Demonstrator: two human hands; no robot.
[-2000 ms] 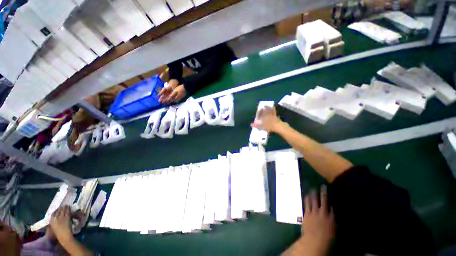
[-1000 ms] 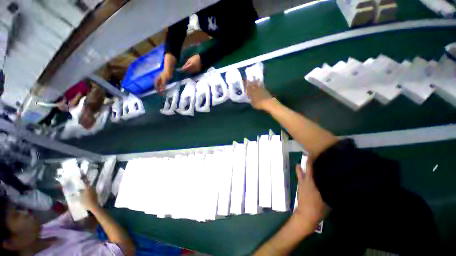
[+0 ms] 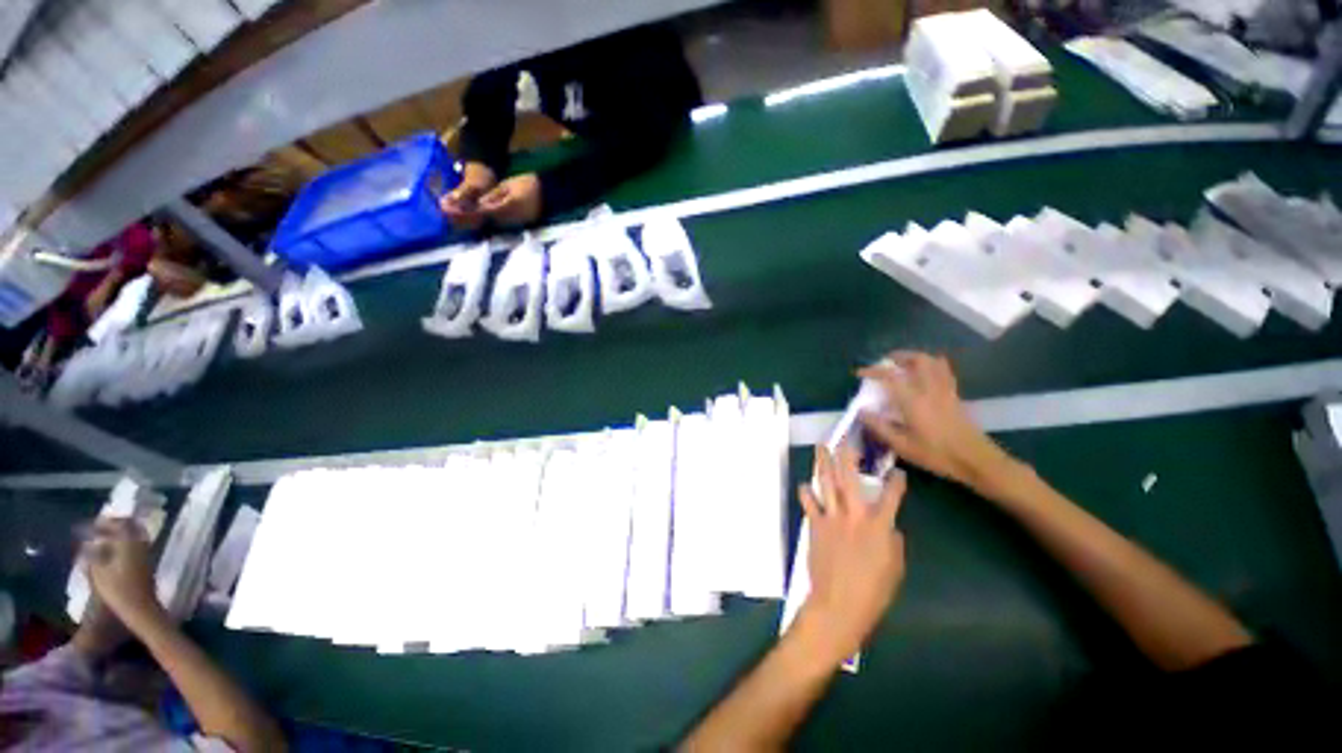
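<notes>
A long slim white retail box (image 3: 799, 583) lies on the green bench, partly hidden under my left hand. My left hand (image 3: 857, 552) holds the box near its upper end, fingers bent over it. My right hand (image 3: 924, 419) grips a bagged product (image 3: 871, 439) with a dark patch at the box's far end. Whether the product is partly inside the box cannot be told. A row of open white boxes (image 3: 486, 552) stands to the left of my hands.
Several bagged products (image 3: 571, 286) lie on the conveyor belt (image 3: 780, 316). Overlapping closed boxes (image 3: 1096, 272) lie on it at right. Across the line, a person's hands (image 3: 490, 199) are beside a blue bin (image 3: 368, 202). Another person's hand (image 3: 121, 566) is at lower left. A pale rail (image 3: 1060, 405) edges the belt.
My right hand has picked a bagged product off the belt row and brought it back to the box. My left hand has moved up the box. The view has shifted.
</notes>
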